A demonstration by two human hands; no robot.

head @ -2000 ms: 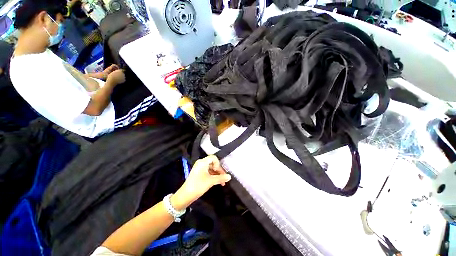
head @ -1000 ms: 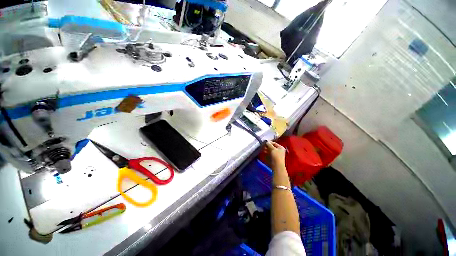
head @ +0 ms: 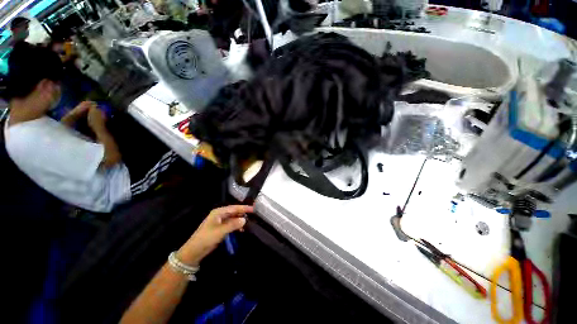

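Observation:
My left hand [head: 218,231], with a pale beaded bracelet, is at the table's front edge. Its thumb and fingers are pinched together where a narrow black strip [head: 258,185] comes down from the pile; the strip beyond the fingers is lost against dark cloth. My right hand is out of the picture. The big black strip pile [head: 316,95] lies on the white table, with one loop hanging forward over the tabletop. Scissors with yellow and red handles [head: 508,288] lie at the lower right, beside small snips [head: 457,271] with orange and green handles.
A sewing machine [head: 528,136] stands at the right. A neighbouring machine end with a round vent [head: 183,60] is behind the pile at left. A seated person in a white top [head: 60,155] is at the left. A clear plastic bag [head: 421,133] lies right of the pile.
The view has swung from the machine and red containers back to the strip pile. My right arm has left the picture and my left hand has come back in at the table edge.

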